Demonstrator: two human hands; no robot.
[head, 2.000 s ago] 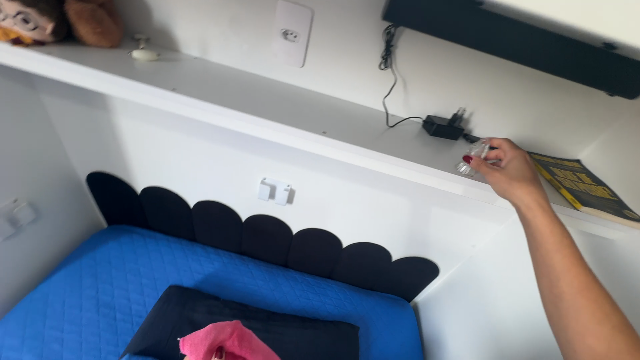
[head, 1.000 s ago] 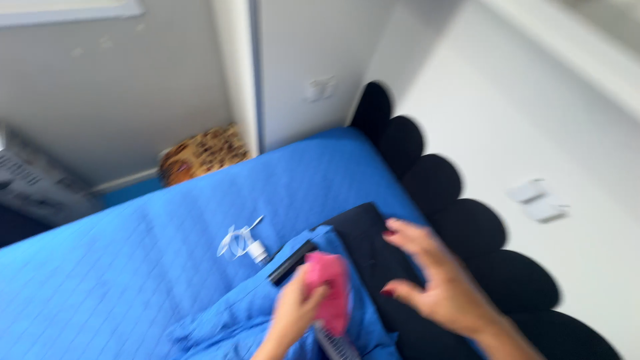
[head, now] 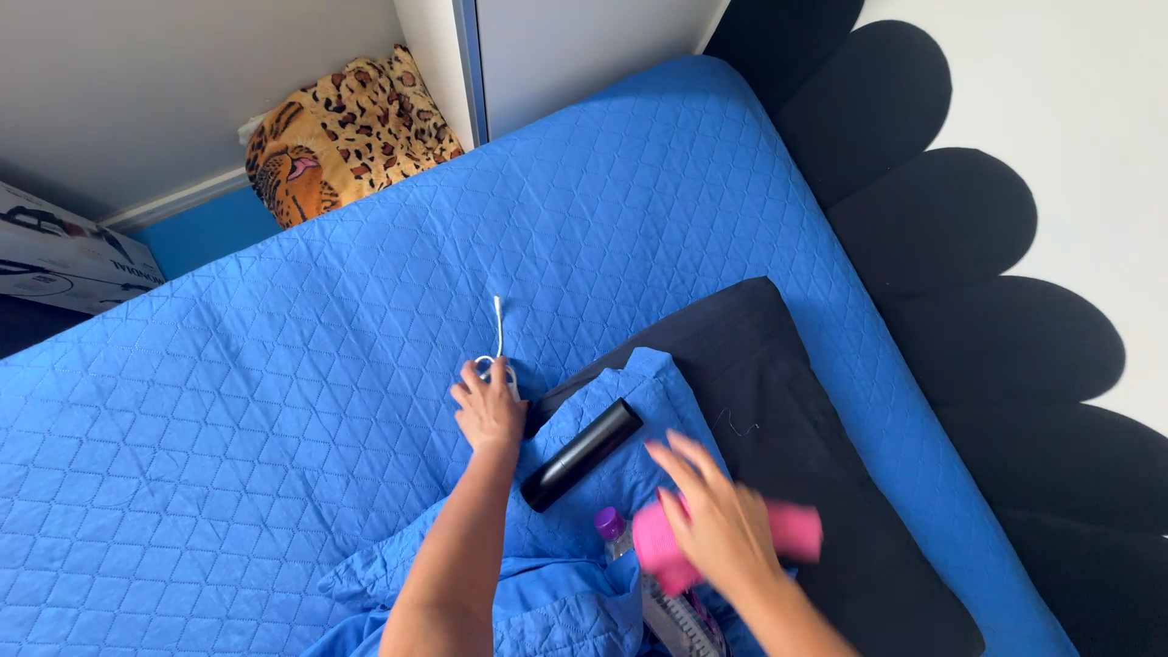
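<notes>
My left hand (head: 490, 406) rests palm down on a coiled white charging cable (head: 498, 327), which lies on the blue quilted bedspread (head: 274, 365); whether its fingers grip the cable I cannot tell. A black cylinder (head: 584, 454) lies on bunched blue fabric between my hands. My right hand (head: 716, 516), blurred, is over a pink cloth (head: 657, 547), its fingers spread; whether it holds the cloth is unclear. Beside the cloth is a clear bottle with a purple cap (head: 610, 522), partly hidden, and below it a clear item with dark markings (head: 680, 625).
A black pillow (head: 785, 411) lies under part of the blue fabric. Black scalloped headboard panels (head: 931, 210) line the wall at the right. Beyond the bed are an animal-print plush item (head: 356, 137) and a printed box (head: 73, 246).
My left hand has gone from the pink cloth to the white cable. A white charger plug visible beside the cable a second ago is now hidden. The view has moved closer over the bed.
</notes>
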